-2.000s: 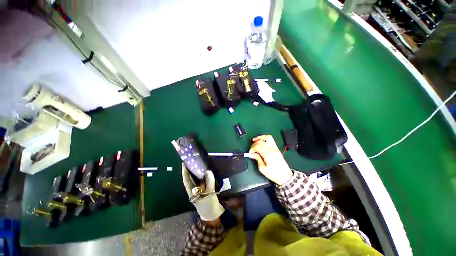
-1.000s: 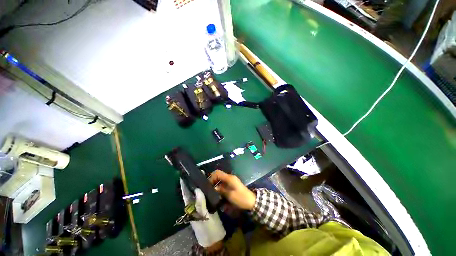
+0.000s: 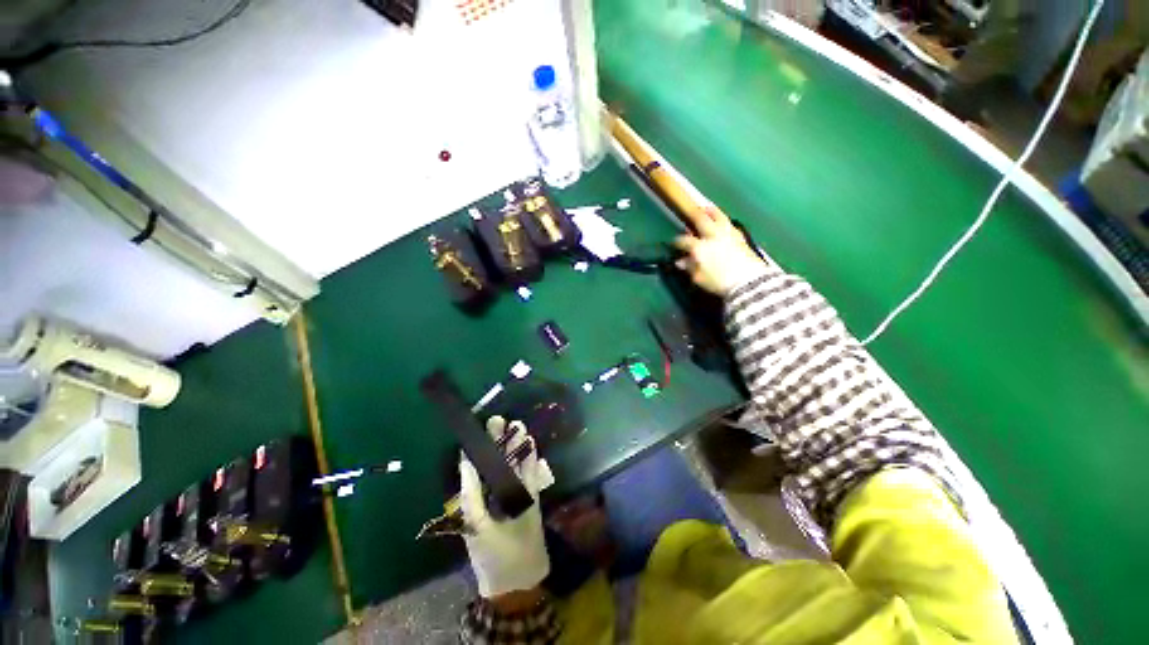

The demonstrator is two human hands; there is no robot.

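My left hand (image 3: pixel 507 523), in a white glove, holds a black lock panel (image 3: pixel 469 435) at the bench's front, with its plain dark side showing. Brass-gold keys (image 3: pixel 441 523) hang beside the glove. My right hand (image 3: pixel 721 256), bare, reaches to the right edge of the bench, at the lower end of the wooden rod (image 3: pixel 658 174) and over the black pouch (image 3: pixel 691 302). Its fingertips are small and partly blurred, so I cannot tell whether it grips anything. My right sleeve hides much of the pouch.
Three black locks (image 3: pixel 513 246) stand near the clear bottle (image 3: pixel 552 132). Several more (image 3: pixel 233 517) stand in a row at left. A black block (image 3: pixel 553 336), a green circuit board (image 3: pixel 643 377) and white strips (image 3: pixel 502 386) lie on the mat. The green conveyor (image 3: pixel 857 189) runs at right.
My right hand has left the lock and moved up and right to the pouch and rod. My left hand still holds the lock. The lock's lit keypad, seen two seconds ago, no longer shows.
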